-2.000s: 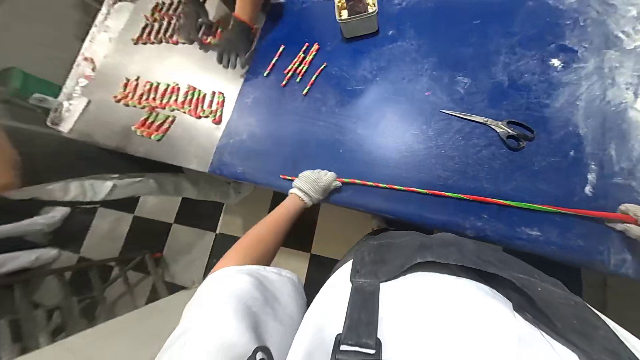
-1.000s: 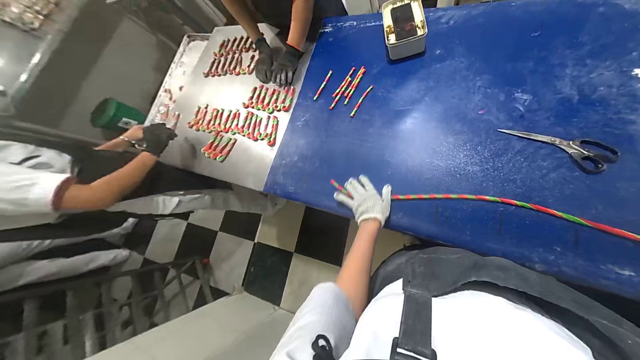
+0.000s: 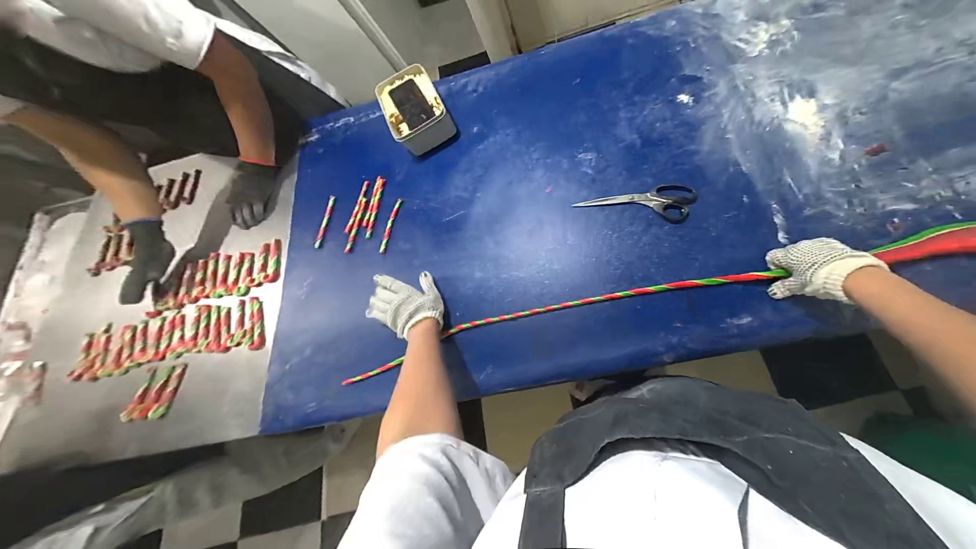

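Observation:
A thin twisted rope of red and green candy (image 3: 610,296) lies across the blue table, thickening into a red and green mass at the right edge. My left hand (image 3: 406,305), in a white knit glove, is spread with fingers apart over the table, its wrist above the rope near the thin end. My right hand (image 3: 820,267), gloved alike, is closed on the rope where it begins to thicken. Scissors (image 3: 637,200) with black handles lie beyond the rope. Several short striped candy sticks (image 3: 364,210) lie beyond my left hand.
At the far edge stands a metal tin (image 3: 427,133) with a dark object in it. A metal sheet (image 3: 221,396) at the left holds rows of candy canes (image 3: 171,335). A co-worker's dark-gloved hands (image 3: 149,259) are over it. White residue marks the blue table (image 3: 518,152).
My right hand, out of view a second ago, now shows on the rope. My left hand has come off the rope's thin end, which now lies bare. The view has swung right.

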